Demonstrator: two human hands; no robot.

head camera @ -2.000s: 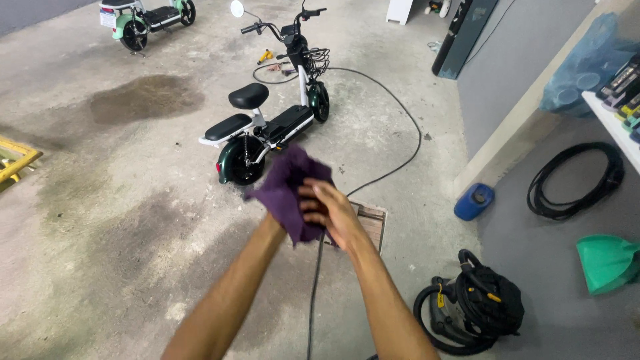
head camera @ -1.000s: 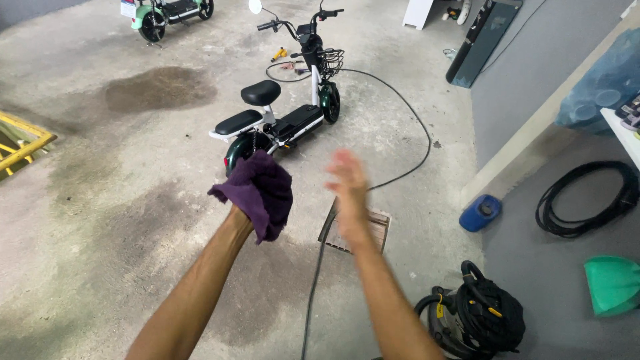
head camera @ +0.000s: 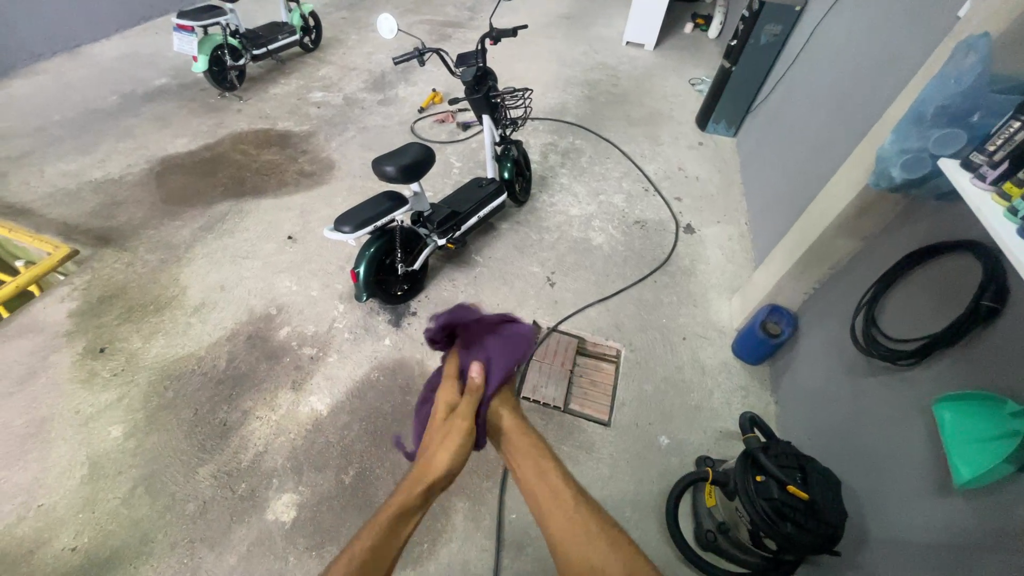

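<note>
A crumpled purple cloth (head camera: 496, 344) is between my two hands, low in the middle of the view. My left hand (head camera: 456, 408) presses on the cloth's near side, its thumb and fingers pointing up along it. My right hand (head camera: 500, 404) is wrapped in the cloth, so its fingers are hidden. Beyond the hands stands a white and dark green electric scooter (head camera: 432, 216) with black seats, a wire basket and a round mirror. The cloth does not touch the scooter.
A black hose (head camera: 676, 224) curves over the concrete floor and crosses a drain grate (head camera: 592, 376). To the right are a blue jug (head camera: 765, 334), a wet-dry vacuum (head camera: 768, 504), a coiled hose (head camera: 864, 312) and a green dustpan (head camera: 976, 440). Another scooter (head camera: 256, 36) stands far left; yellow railing (head camera: 40, 268) is nearer.
One second ago the cloth covered my left hand and the right was apart from it. Now the hands are together, the cloth is over my right hand and my left hand lies against it.
</note>
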